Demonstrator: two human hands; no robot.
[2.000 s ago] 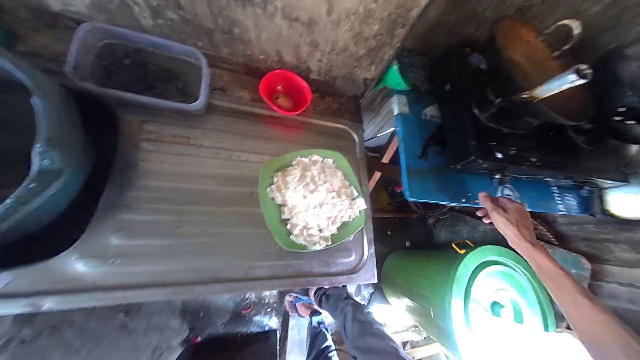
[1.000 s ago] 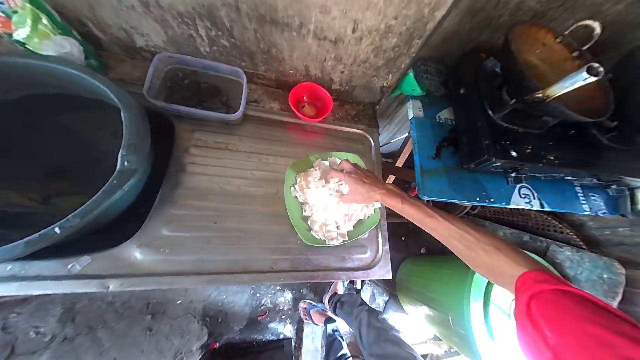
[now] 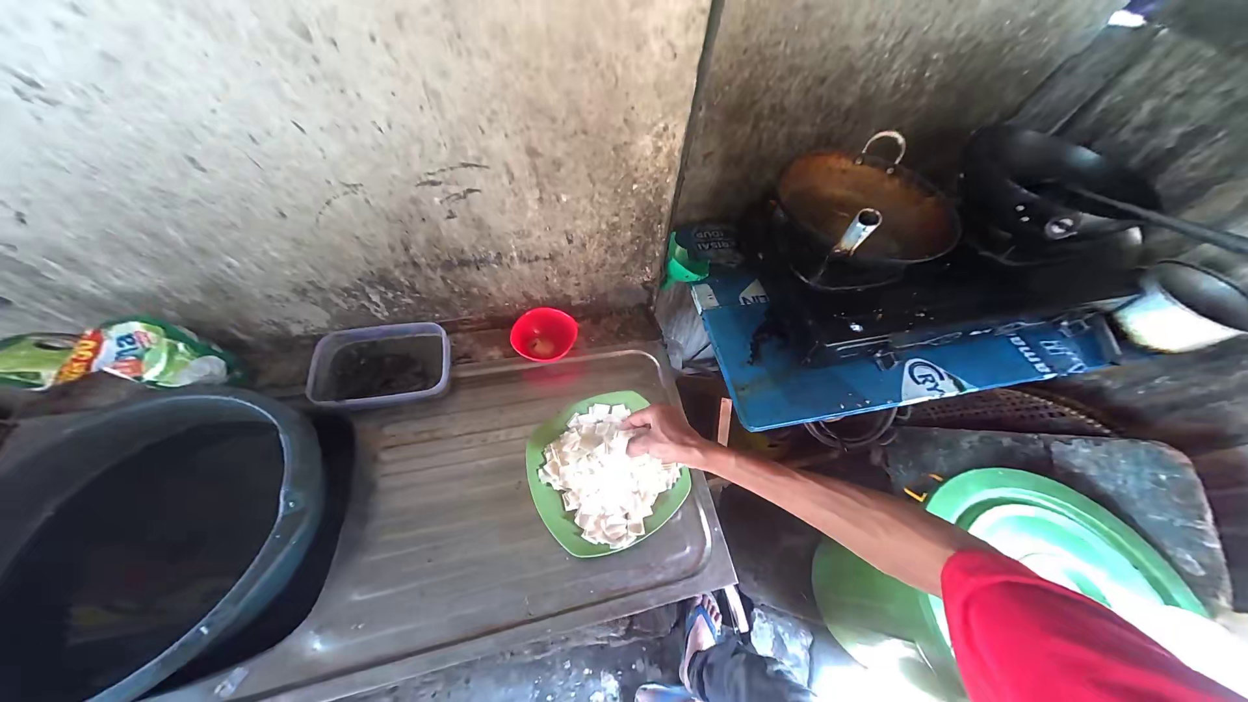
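Note:
A green plate point(image 3: 567, 527) stands on the ribbed metal drainboard of a sink, heaped with small white cut pieces point(image 3: 606, 478) of food. My right hand point(image 3: 666, 435) reaches in from the right and rests on the upper right of the heap, fingers bent; whether it pinches any pieces is hidden. My left hand is out of view. Behind the plate, near the wall, is a red bowl point(image 3: 543, 334) with something small inside.
A large dark tub point(image 3: 297, 487) of liquid fills the left, with a clear plastic container point(image 3: 378, 364) behind it. To the right, a wok point(image 3: 868, 205) and a black pan point(image 3: 1058, 195) sit on a stove above a blue sheet point(image 3: 829, 375). A green lidded bin point(image 3: 1014, 497) stands below.
My right hand, near the blue sheet's edge two seconds ago, moved left onto the white pieces and is still there. The view has shifted, showing more wall.

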